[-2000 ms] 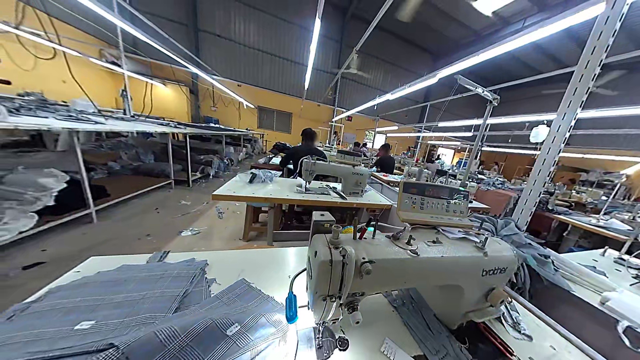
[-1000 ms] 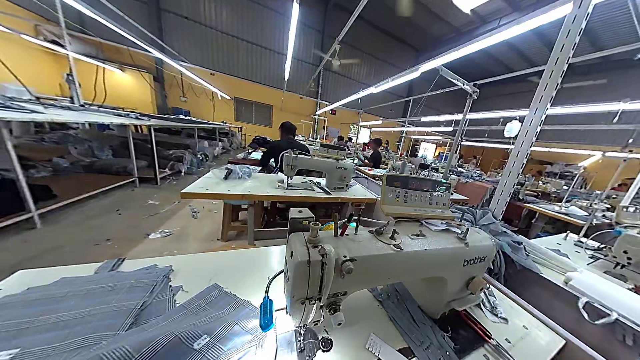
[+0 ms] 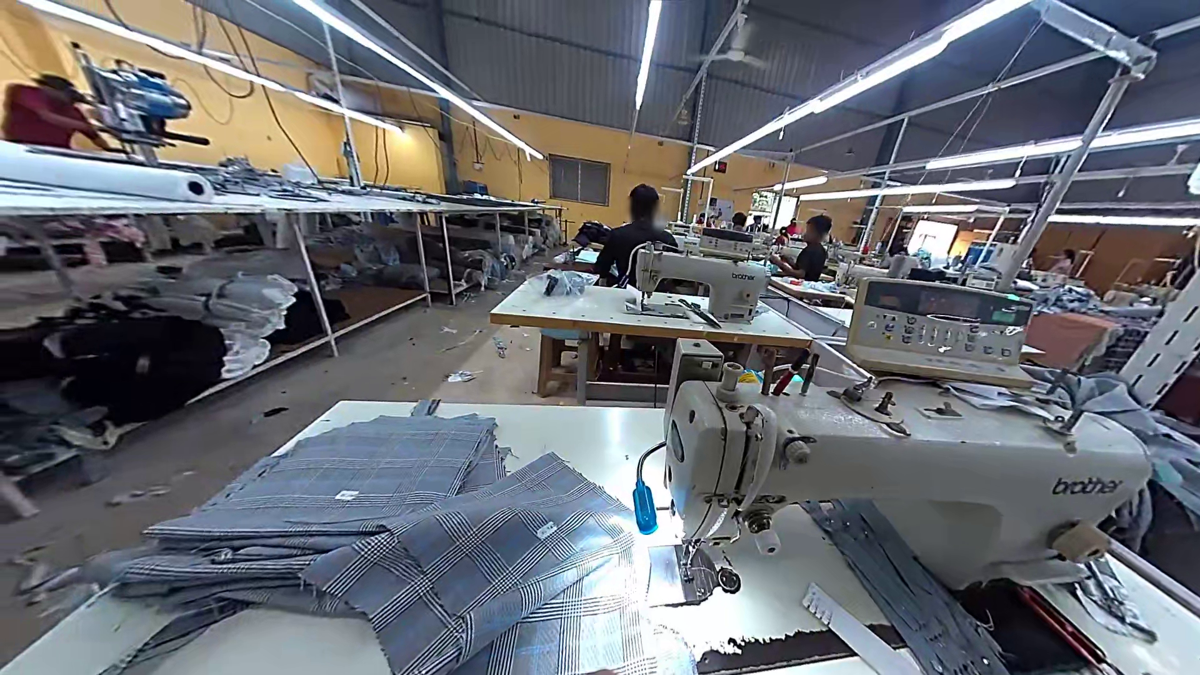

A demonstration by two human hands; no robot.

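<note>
Neither of my hands shows clearly; a tiny skin-toned patch at the bottom edge of the head view is too small to assign to a hand. A white Brother sewing machine [image 3: 900, 478] stands on the white table [image 3: 562, 427], with its presser foot [image 3: 698, 567] over the metal plate. Left of it lie stacked grey checked fabric pieces [image 3: 337, 478], and one checked piece [image 3: 487, 562] reaches close to the needle area. A small blue lamp [image 3: 645, 506] hangs beside the machine head. Grey fabric strips [image 3: 900, 581] and a white ruler [image 3: 858, 628] lie under the machine arm.
A control panel [image 3: 942, 328] stands behind the machine. Ahead, a person in dark clothing [image 3: 637, 239] sits beyond another sewing machine [image 3: 703, 281] on a table. Racks with fabric bundles [image 3: 234, 305] line the left side. Red-handled scissors or a similar tool [image 3: 1064, 628] lie at lower right.
The view has swung to the left, bringing in a person in red and a blue cutting machine. The checked fabric beside the needle area reaches farther toward the machine.
</note>
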